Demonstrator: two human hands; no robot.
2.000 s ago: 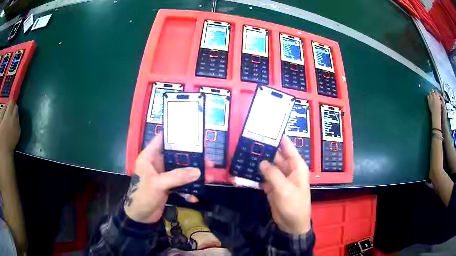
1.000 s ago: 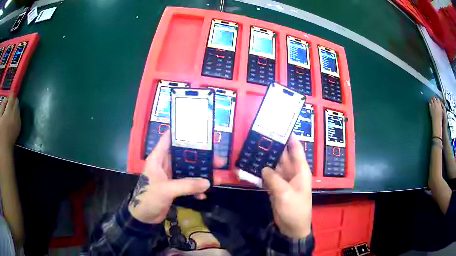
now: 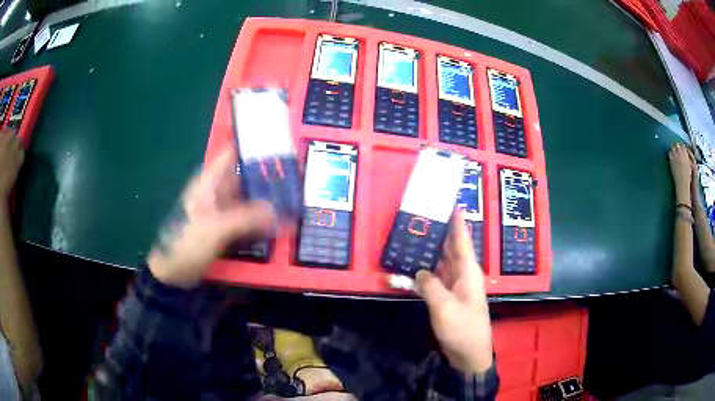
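Note:
My left hand (image 3: 215, 215) is blurred and holds a phone (image 3: 266, 149) with a white screen over the left part of the red tray (image 3: 368, 281), below the empty upper-left pocket. A phone under it is mostly hidden. My right hand (image 3: 455, 301) holds a second phone (image 3: 425, 207), white screen up and tilted, over the lower row. It partly covers a phone (image 3: 473, 196) in its pocket. The other tray phones have blue, pale or dark screens, such as the phone (image 3: 328, 204) between my hands.
Another red tray (image 3: 41, 98) with phones lies at the left on the green bench (image 3: 133, 149). Other people's arms show at the left (image 3: 16, 298) and right (image 3: 684, 227). A red spare tray (image 3: 541, 345) is below the bench edge. White pieces (image 3: 63, 35) lie upper left.
My left hand has moved up and left with its phone, uncovering the phone between my hands. My right hand still holds its phone in nearly the same place.

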